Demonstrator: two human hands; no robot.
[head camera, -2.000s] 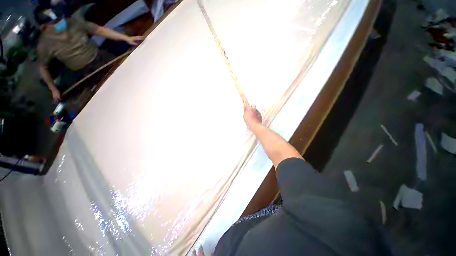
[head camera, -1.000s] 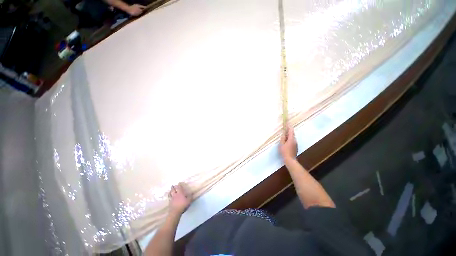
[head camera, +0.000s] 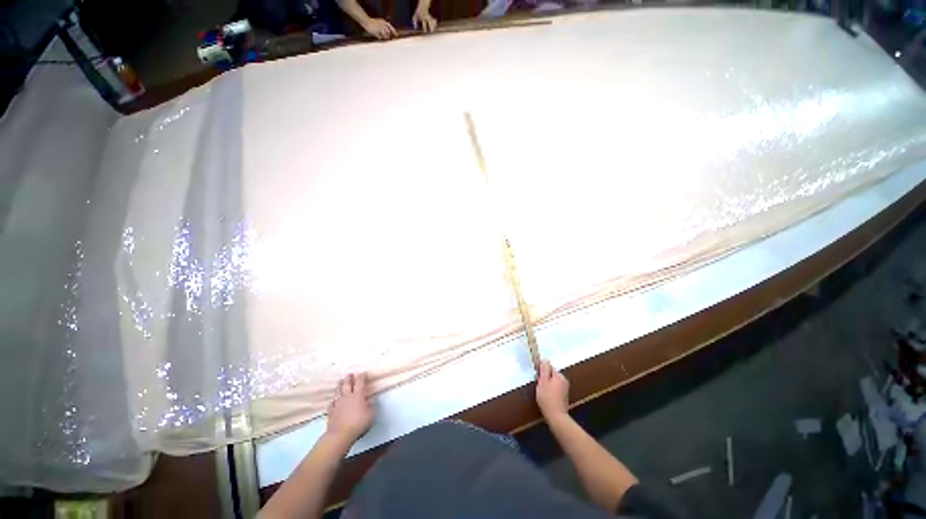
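The beige-pink sequin fabric (head camera: 355, 203) lies over the long table and glares white in the middle. Its rippled selvedge (head camera: 630, 286) runs along the near side, beside the white underlay paper (head camera: 447, 393). My right hand (head camera: 551, 389) is closed on the near end of the thin yellow-tan wooden ruler (head camera: 513, 274), which lies across the fabric and points away from me. My left hand (head camera: 351, 408) rests flat on the fabric's near edge, fingers slightly apart, holding nothing.
A metal guide rail (head camera: 238, 476) shows at the table end, partly under fabric. A yellow block (head camera: 83, 508) is at bottom left. Another person's hands (head camera: 404, 24) are at the far edge. The white and red cutter (head camera: 223, 45) is at far left. Scraps (head camera: 774, 497) litter the floor at right.
My right hand has drawn the ruler towards me, so its far end now shows on the fabric. My left hand came onto the fabric edge. The other person's two hands are now together at the far edge.
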